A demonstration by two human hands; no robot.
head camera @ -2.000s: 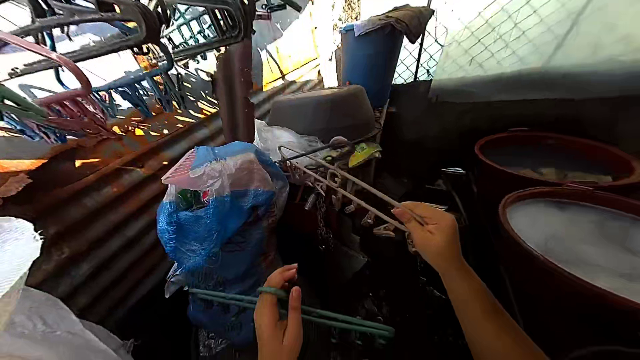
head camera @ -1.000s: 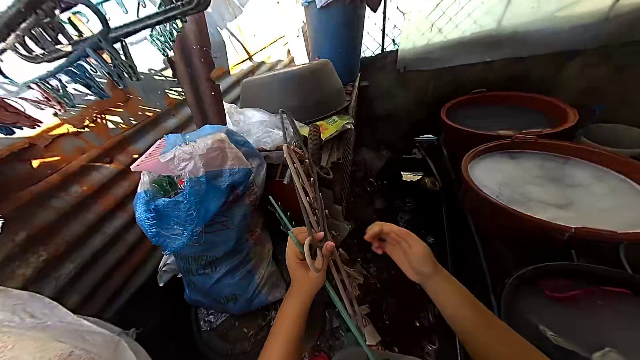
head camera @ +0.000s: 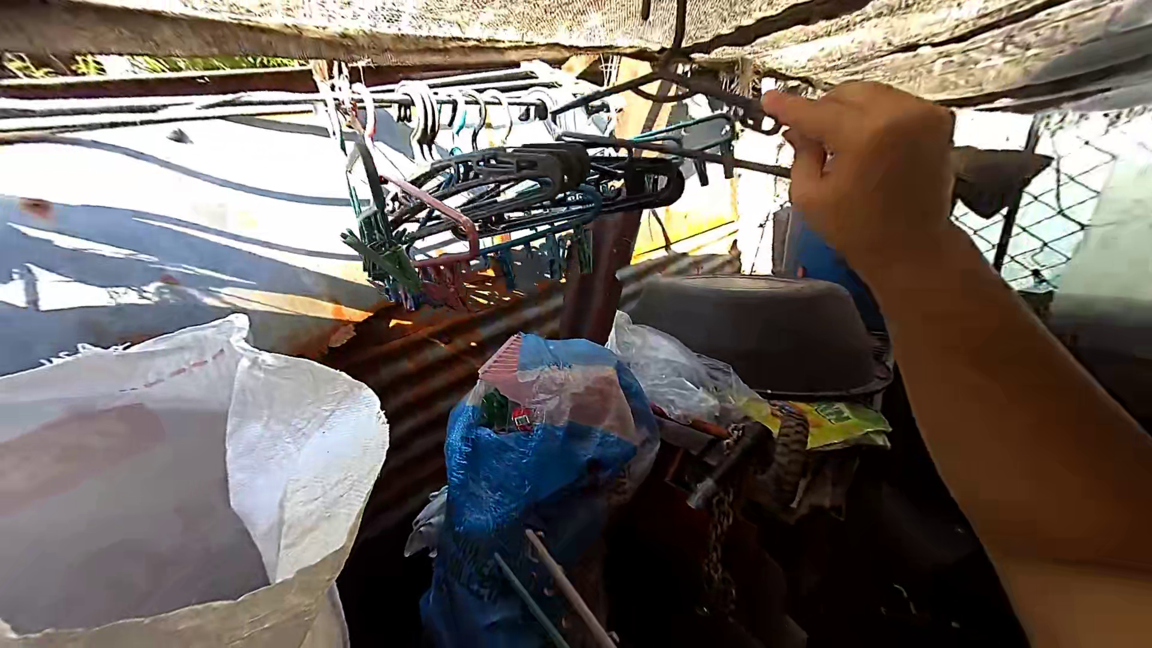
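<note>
My right hand (head camera: 868, 171) is raised at the upper right, its fingers closed on a dark hanger (head camera: 756, 166) near the bars under the roof sheet. Left of it hang several plastic clothes hangers (head camera: 531, 171) with clips, dark, teal and pink. My left hand is out of view. At the bottom centre, the ends of a pale hanger (head camera: 571, 585) and a green hanger (head camera: 531, 598) rise into view in front of the blue sack (head camera: 513, 486); what holds them cannot be seen.
An open white woven sack (head camera: 306, 450) stands at the lower left. An upturned grey basin (head camera: 756, 333) lies behind a clear plastic bag (head camera: 670, 364) and a chain (head camera: 720, 540). Rusty corrugated metal (head camera: 405, 396) runs behind the blue sack. A wire fence (head camera: 1062, 216) is at the right.
My right hand has risen from low beside the hangers to the overhead bars. My left hand, earlier holding the pale and green hangers, has left view. The view has swung up and left.
</note>
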